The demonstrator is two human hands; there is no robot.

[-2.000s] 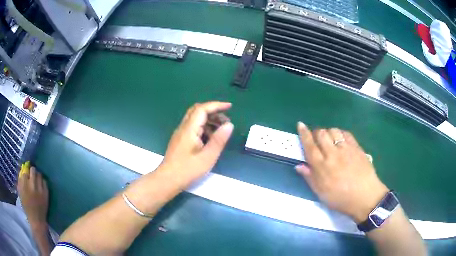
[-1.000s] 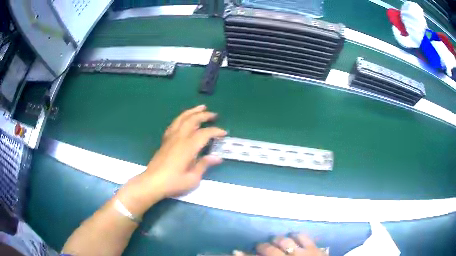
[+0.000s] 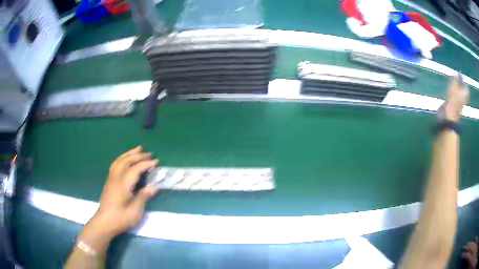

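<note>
A silvery fixture base with a row of pockets [image 3: 215, 179] lies flat on the green bench in front of me, blurred. My left hand [image 3: 126, 186] is at its left end, with thumb and fingers around that end; something dark shows between them. My right hand [image 3: 455, 99] is far out at the right, over the far metal strip. It is blurred and small, and I cannot tell whether it holds anything.
A large fixture stack [image 3: 212, 65] and a smaller stack [image 3: 344, 84] stand on the far strip. A dark end block [image 3: 151, 107] lies left of the large stack, beside a fixture row [image 3: 86, 110]. Red, white and blue cloths [image 3: 412, 35] lie beyond. Another person's fingers [image 3: 470, 253] show lower right.
The view has swung right. The smooth pale plate from two seconds ago is gone from the bench, and the pocketed base shows. My right hand has moved from the near edge to the far right.
</note>
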